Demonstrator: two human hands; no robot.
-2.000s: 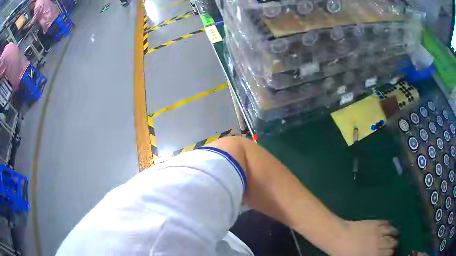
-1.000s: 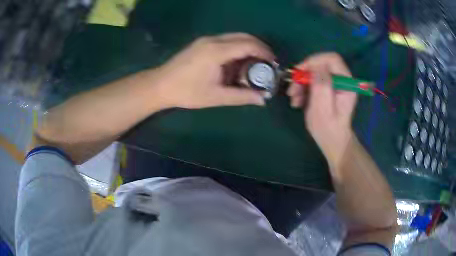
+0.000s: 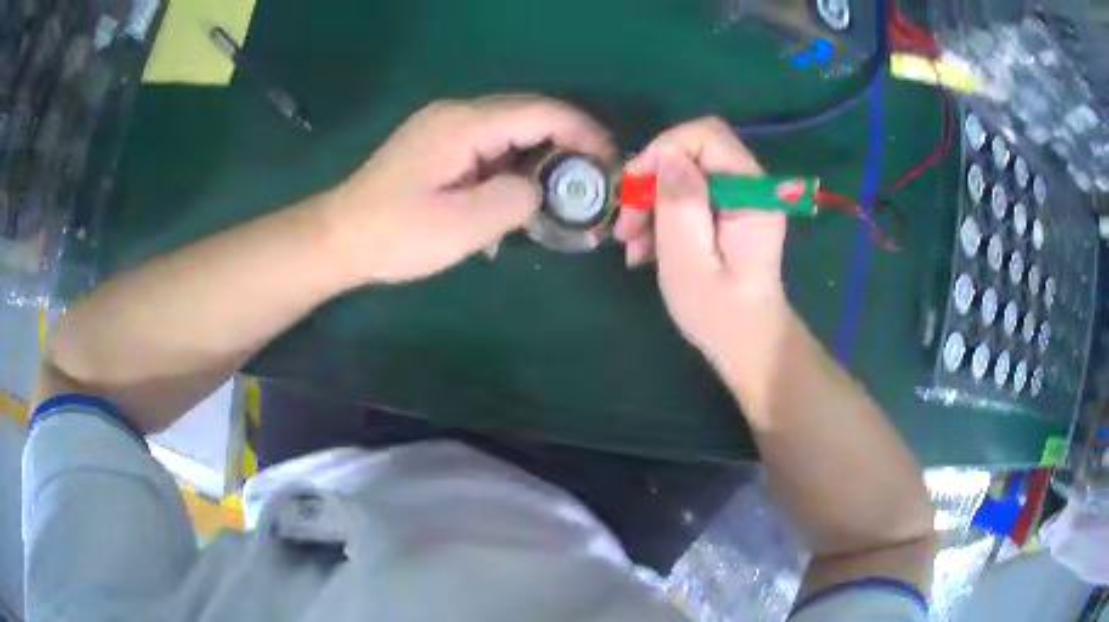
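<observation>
A small round speaker driver (image 3: 576, 190) with a pale ringed face sits within the round brass-silver test fixture (image 3: 569, 236) on the green mat. My left hand (image 3: 456, 182) holds the fixture's left side, with fingers curled over its upper edge. My right hand (image 3: 718, 225) grips the test probe (image 3: 748, 193), which has a green handle and a red front end. The probe lies level and points left, its front at the right edge of the fixture. Its tip and any contact are too small to tell.
A tray of silver-white-faced parts (image 3: 991, 273) stands at right. Red wires (image 3: 943, 152) run from the probe, near a blue tape line (image 3: 861, 280). A yellow card (image 3: 201, 43) and a thin dark pen-like tool (image 3: 262, 79) lie upper left. Clear blister trays (image 3: 55, 158) stand far left.
The view has turned down from the aisle to the mat. Since one second ago, my left hand has brought the speaker driver down and left to the fixture; the probe has followed it left.
</observation>
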